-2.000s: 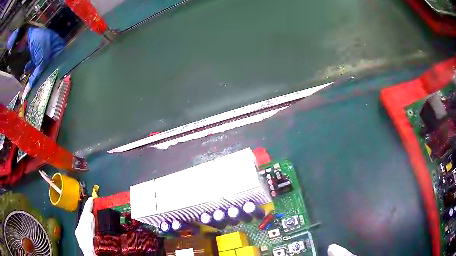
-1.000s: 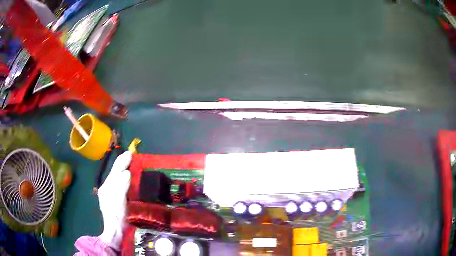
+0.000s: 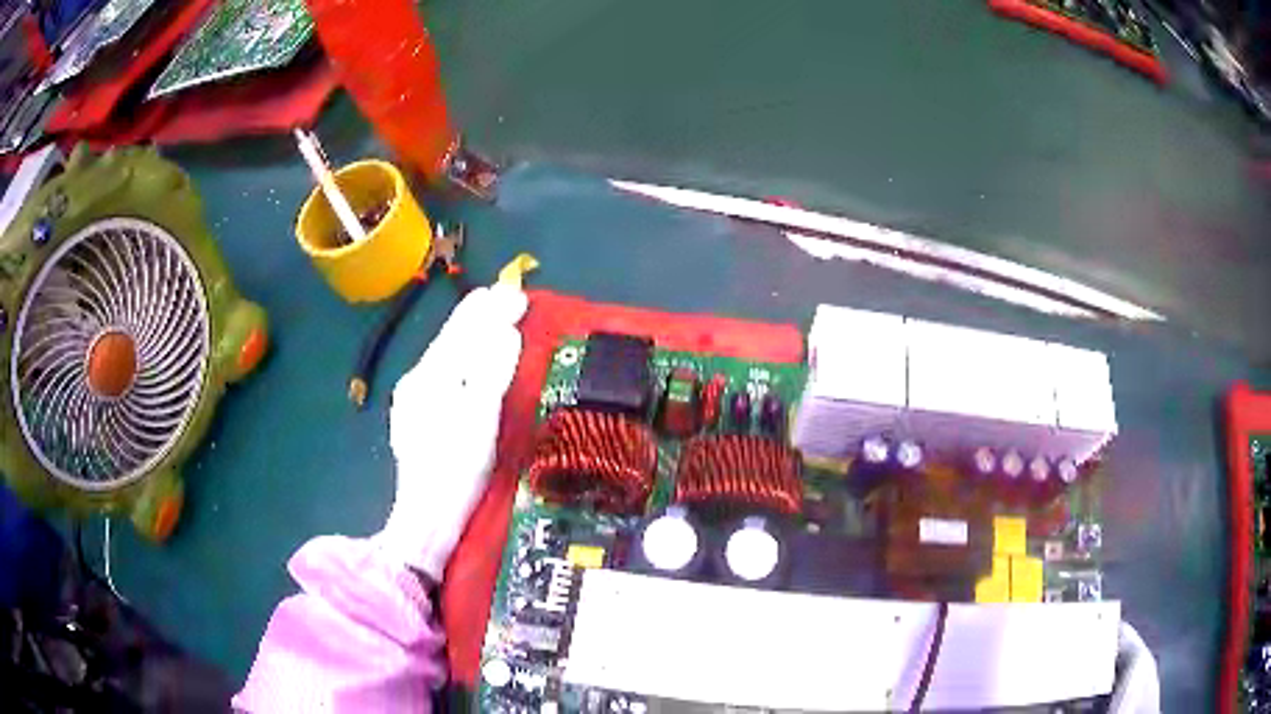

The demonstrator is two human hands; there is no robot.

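A green power circuit board (image 3: 822,488) lies component side up on a red foam pad (image 3: 655,324). It bears two silver-white heat sinks (image 3: 962,384), one along the back edge and one lying flat in front with a dark cable across it. Two copper-red chokes (image 3: 739,474) sit at the left, near a black block (image 3: 615,371). My left hand (image 3: 453,419), in a white glove, holds the pad's left edge, fingertips at the back left corner. My right hand (image 3: 1137,681), white-gloved, is a sliver at the board's front right; its fingers are hidden.
A yellow cup (image 3: 365,234) with a white stick stands behind my left hand, beside black-handled cutters (image 3: 383,335) and a yellow tool tip (image 3: 520,268). A green fan (image 3: 112,356) stands at left. Red-padded boards lie back left, back right and right. A red upright (image 3: 383,84) rises at back left.
The view has swung left and down, so more of the board, the flat heat sink and my left sleeve show. My left hand stays at the pad's left edge. A sliver of my right hand shows again.
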